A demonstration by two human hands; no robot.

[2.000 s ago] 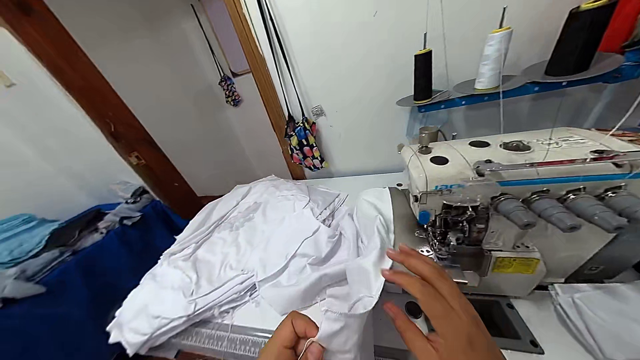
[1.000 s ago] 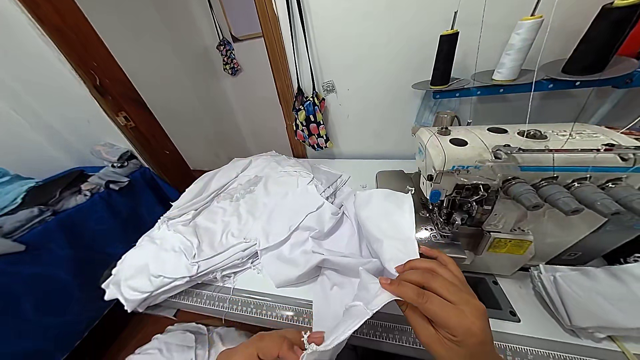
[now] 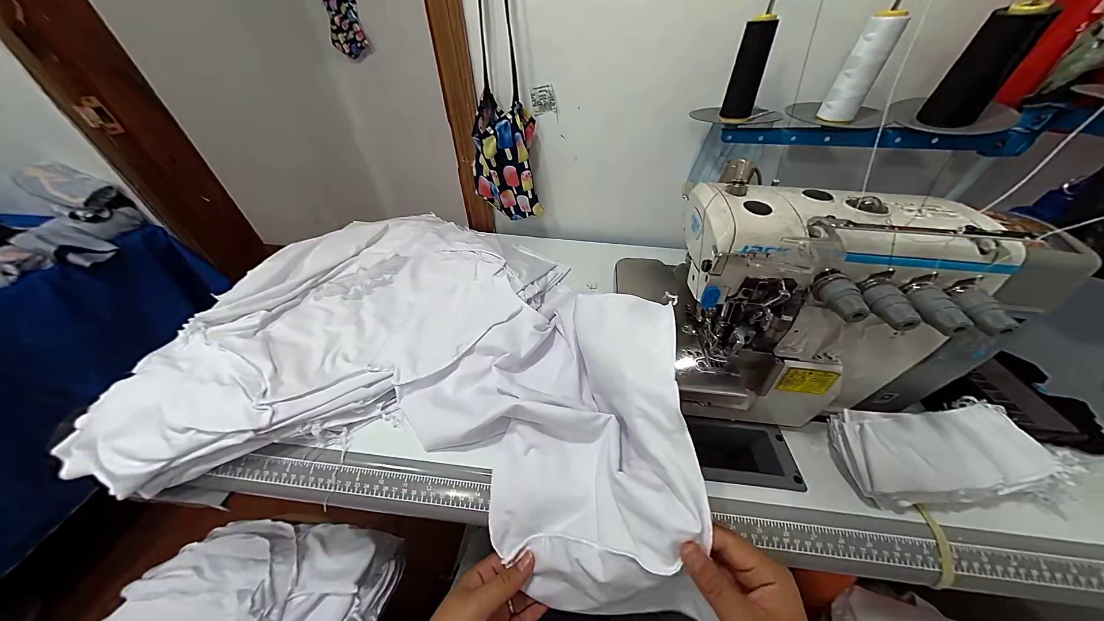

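Observation:
A piece of white fabric (image 3: 604,431) with an overlocked edge hangs over the front of the sewing table. My left hand (image 3: 496,586) pinches its lower left corner, and my right hand (image 3: 742,573) pinches the lower right side, fingertips on the seam. The upper part of the fabric lies beside the presser foot area of a white overlock sewing machine (image 3: 862,224) and joins or rests against a large pile of white fabric pieces (image 3: 302,319) on the left of the table. A thread tail sticks up at the fabric's upper right corner.
Along the table's front edge runs a measuring tape strip (image 3: 362,483). A stack of white pieces (image 3: 949,453) lies right of the machine, another pile (image 3: 259,573) below the table at left. Thread cones (image 3: 862,65) stand behind. A patterned bag (image 3: 506,164) hangs on the wall.
The fabric's lower end has come toward me and is spread between both hands. My right hand has moved down from beside the machine to the table's front edge.

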